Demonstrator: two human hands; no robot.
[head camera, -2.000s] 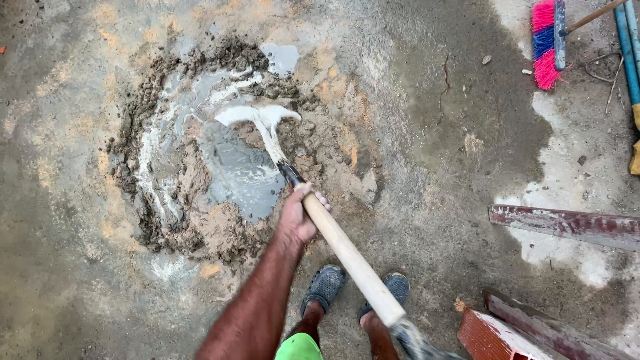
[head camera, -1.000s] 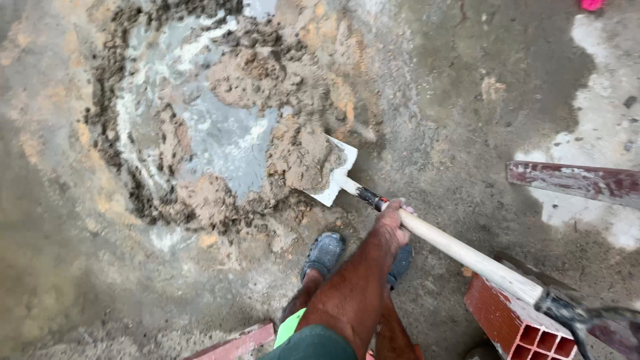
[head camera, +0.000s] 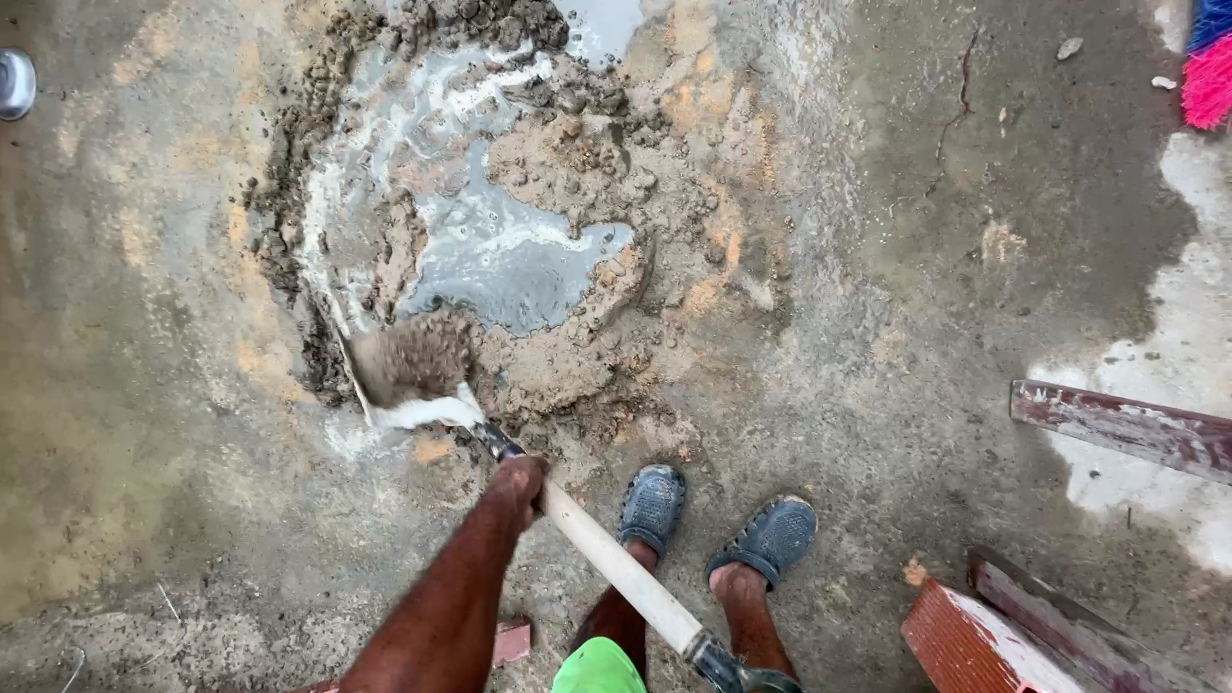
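My left hand (head camera: 523,489) is closed around the pale wooden shaft of a shovel (head camera: 616,563), just behind the dark socket. The shovel's whitish metal blade (head camera: 423,414) carries a blurred load of wet sandy mix (head camera: 409,361) at the lower left edge of the heap. A ring of grey-brown mortar mix (head camera: 568,375) lies on the concrete floor around a pool of grey cement water (head camera: 510,260). Toward the bottom edge the shaft ends in a dark handle (head camera: 717,664). My right hand is not visible.
My feet in grey clogs (head camera: 653,505) stand just below the mix. To the right lie a paint-worn wooden board (head camera: 1121,423), a red hollow brick (head camera: 972,640) and another board (head camera: 1068,616). Pink and blue broom bristles (head camera: 1208,82) show at top right, a metallic object (head camera: 14,85) at far left.
The shovel blade has moved left from the heap's right side to its lower left edge, with mix on it. My left hand has moved left with the shaft.
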